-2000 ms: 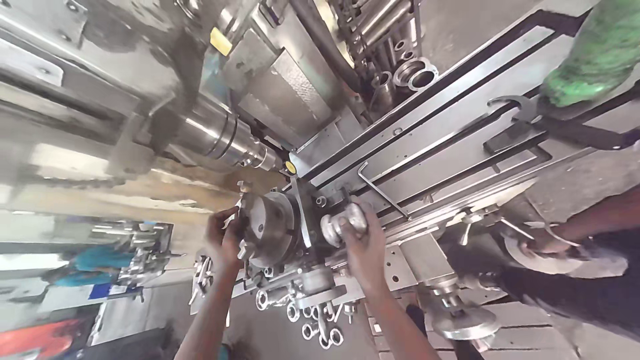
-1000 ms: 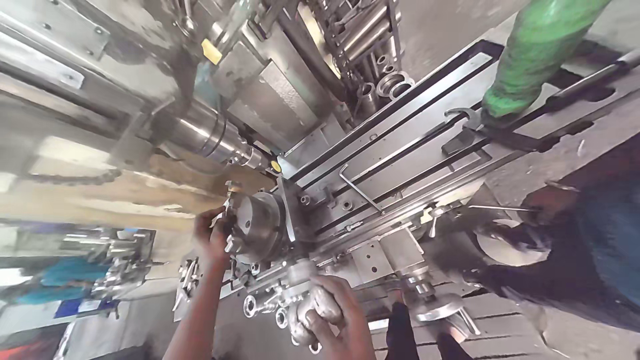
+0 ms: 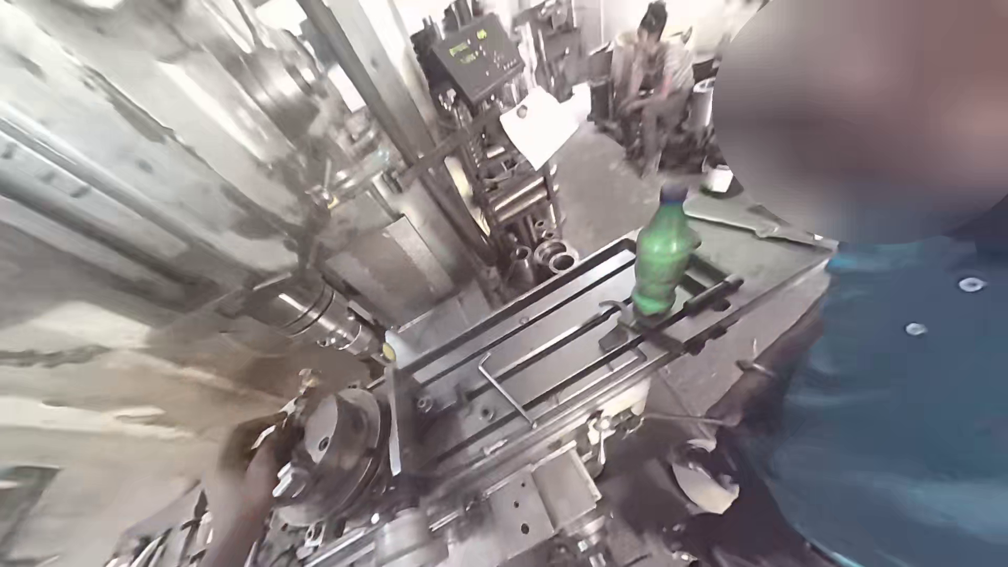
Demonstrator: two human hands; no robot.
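Observation:
At the lower left, my left hand (image 3: pixel 252 465) lies against the outer side of a round metal dividing head (image 3: pixel 339 449) on a milling machine's table; its fingers are partly hidden and blurred. My right hand is out of view. The slotted machine table (image 3: pixel 543 339) runs up to the right from the dividing head. On it lie a bent hex key (image 3: pixel 504 390) and, farther along, a dark open-ended wrench (image 3: pixel 654 339). A green plastic bottle (image 3: pixel 661 256) stands near the table's far end. The spindle (image 3: pixel 323 319) is above and left of the dividing head.
A person in a blue shirt (image 3: pixel 906 409) stands close at the right. A digital readout (image 3: pixel 476 59) and hanging paper (image 3: pixel 542 126) are beyond the table. Metal rings (image 3: pixel 557 256) sit behind it. Another person (image 3: pixel 650 87) sits in the background. Knee-side handles (image 3: pixel 598 433) project in front.
My right hand, earlier at a handle below the dividing head, has left the view. My left hand stays by the dividing head. The view has tilted up, showing the readout and more of the nearby person.

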